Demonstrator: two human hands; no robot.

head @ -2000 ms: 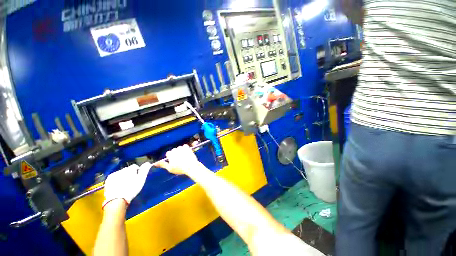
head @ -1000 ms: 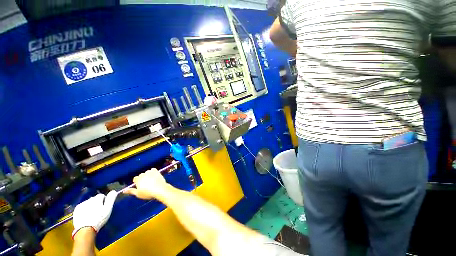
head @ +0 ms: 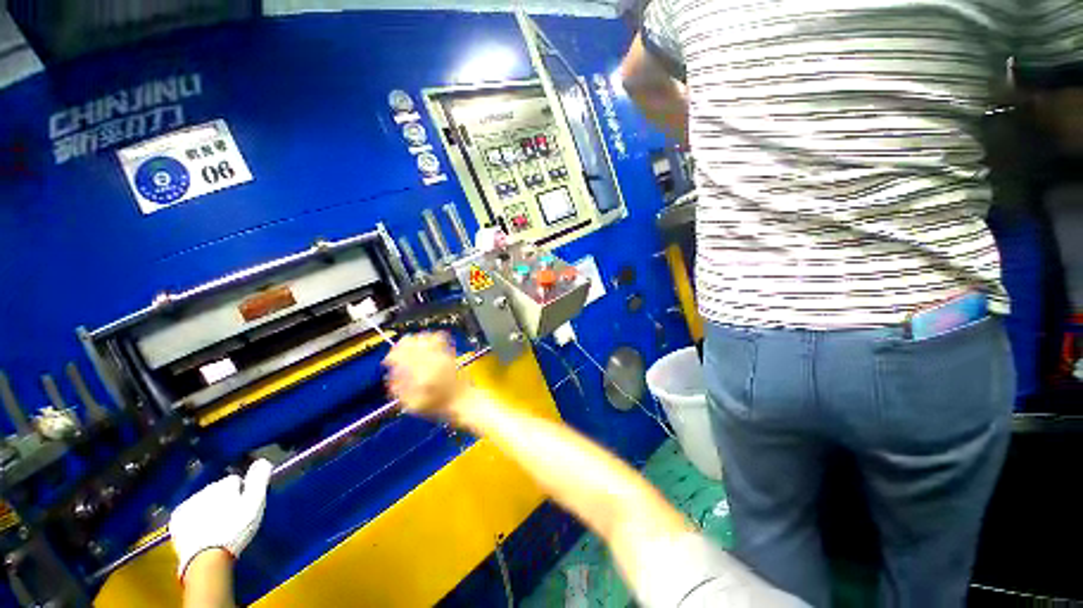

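Note:
The steel pull bar (head: 339,441) runs slantwise across the front of the blue press. My left hand (head: 221,515), in a white knit glove, is on the bar at the lower left, fingers closed round it. My right hand (head: 424,373), bare and blurred, is off the bar, closed where the blue air blow gun hung. The gun's body is hidden by the hand; its thin nozzle (head: 379,325) sticks out towards the press opening (head: 249,344).
A control box (head: 549,291) with coloured buttons stands right of the press opening, below an open control panel (head: 523,166). A person in a striped shirt (head: 843,166) stands close on the right, back turned. A pale bucket (head: 686,416) is on the green floor.
My right hand has left the bar and moved right and up to the blow gun, whose blue body no longer shows. My left hand remains on the bar. The view has shifted slightly.

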